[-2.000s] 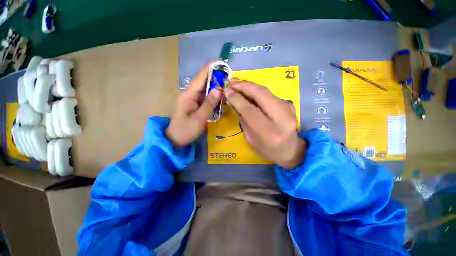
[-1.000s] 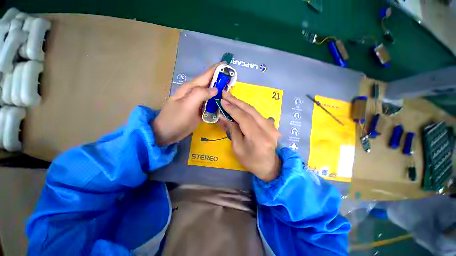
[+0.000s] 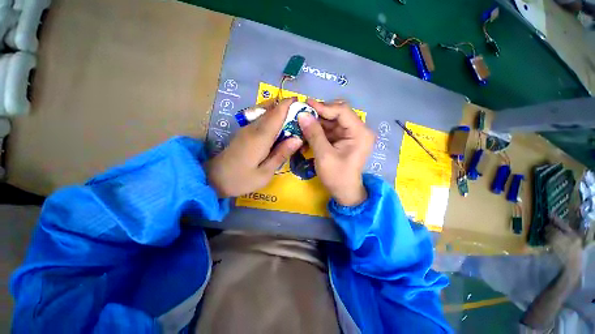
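A white plastic housing (image 3: 295, 109) is held between both hands, mostly hidden by the fingers. A small green circuit board (image 3: 293, 128) shows in it. My left hand (image 3: 251, 153) grips the housing from the left. My right hand (image 3: 342, 147) holds its right side, with the thumb on it. Another green board (image 3: 293, 66) lies beyond the hands, and its thin wires run down toward them. A blue cell (image 3: 242, 118) with a white part beside it shows left of my left fingers; how it is joined is hidden.
White housings (image 3: 16, 81) are piled at far left. A dark pointed tool (image 3: 417, 141) lies on the printed carton. Battery-and-board assemblies lie on the green belt (image 3: 346, 26) and at right. A person's hand (image 3: 562, 244) is by the stacked green boards (image 3: 551, 196).
The view has shifted right. The housing has turned in my hands, and a green board now shows where the blue cell was. The other board is more exposed. Another person's hand has appeared at right.
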